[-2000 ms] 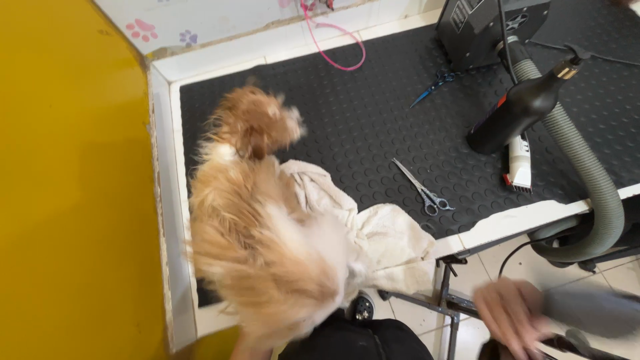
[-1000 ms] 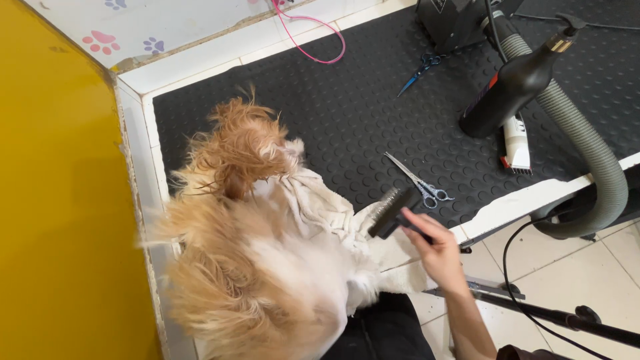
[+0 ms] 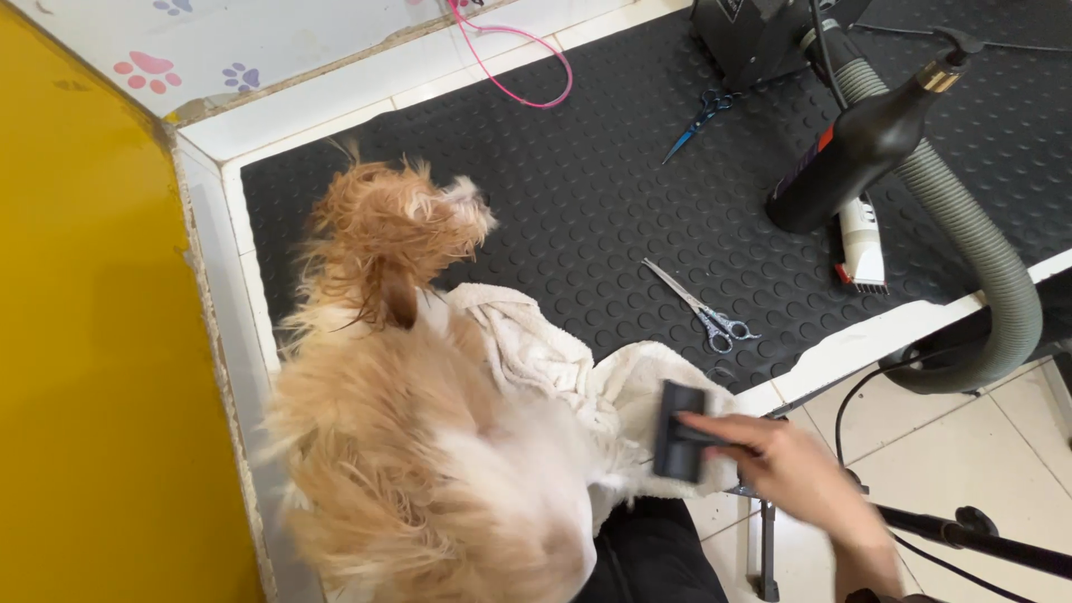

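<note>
My right hand (image 3: 787, 469) grips the handle of a black slicker brush (image 3: 680, 431), its head over the cream towel (image 3: 536, 343) beside the dog's rear. The tan and white dog (image 3: 419, 435) is on the black rubber mat, its damp-looking head (image 3: 402, 218) turned toward the right. My left hand is out of view. Thinning scissors (image 3: 699, 306) lie on the mat just beyond the towel.
Farther back are blue scissors (image 3: 699, 124), a black pump bottle (image 3: 850, 142), a white clipper (image 3: 861, 243) and a pink loop (image 3: 548, 96). A grey dryer hose (image 3: 988, 226) bends over the table edge. A yellow wall (image 3: 92, 335) stands on the left.
My right hand came up from the lower right to the towel, now with the brush plainly in it. The dog's head, turned down a second ago, is raised toward the right.
</note>
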